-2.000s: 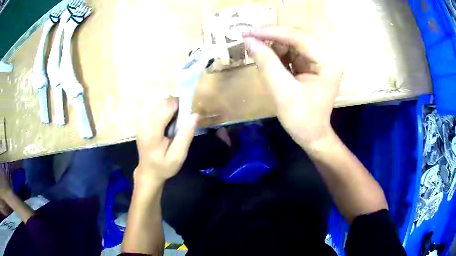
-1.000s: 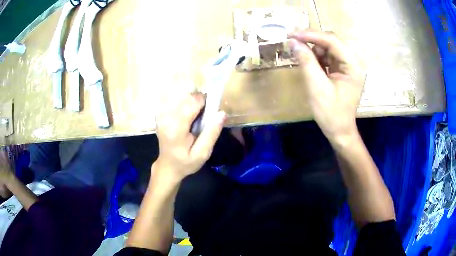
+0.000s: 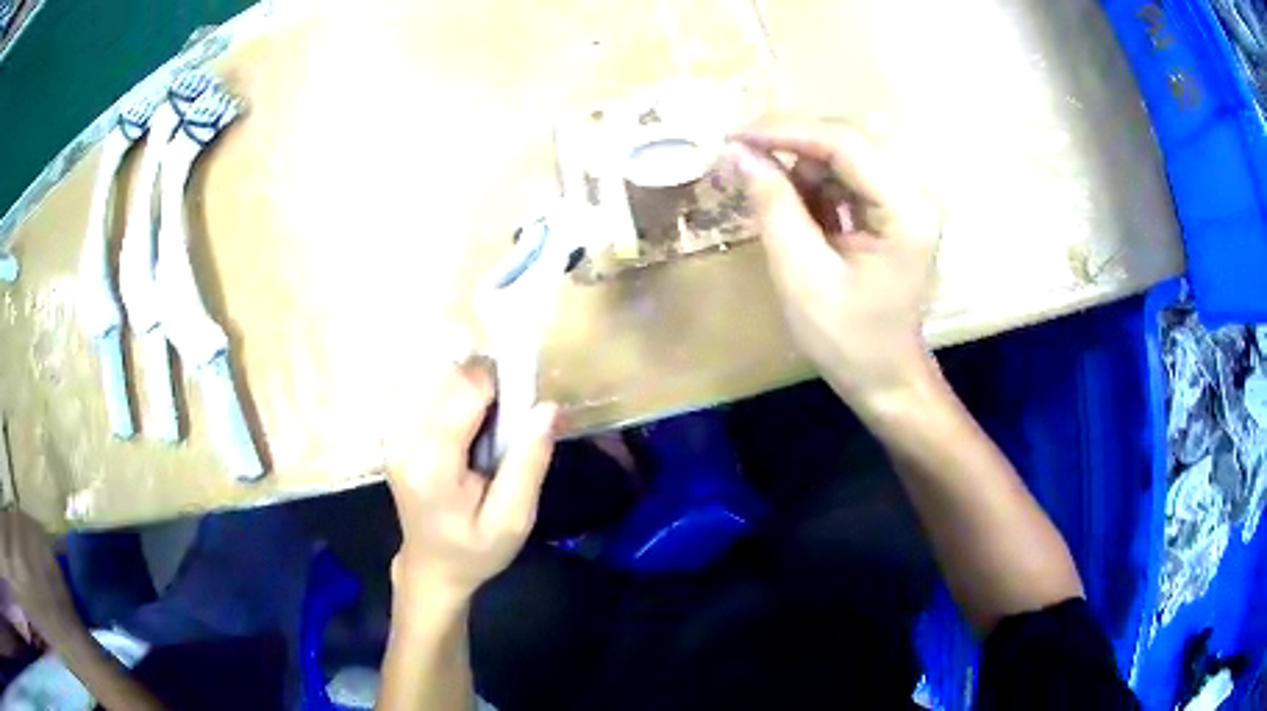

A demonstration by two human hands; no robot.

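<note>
My left hand (image 3: 466,486) is closed around the lower part of a white curved handle body (image 3: 517,327), whose wider head end points up and away towards the fixture. A white oval piece (image 3: 667,163) sits on the square, tape-covered work fixture (image 3: 660,243) on the bench. My right hand (image 3: 848,257) is at the right side of the oval piece, with thumb and forefinger close together at its edge. Glare and the fingers hide whether they grip it. Several assembled handles with dark-striped heads (image 3: 195,104) lie side by side at the left.
The tan bench (image 3: 973,153) curves across the view, with a green belt (image 3: 84,84) at the far left. A blue crate (image 3: 1216,167) stands at the right, above a blue bin of grey-white plates (image 3: 1216,458). Another person's arm (image 3: 56,597) is at the lower left.
The view has shifted, so bench, fixture and hands appear lower and further left than one second ago. The hands hold nearly the same pose beside the fixture.
</note>
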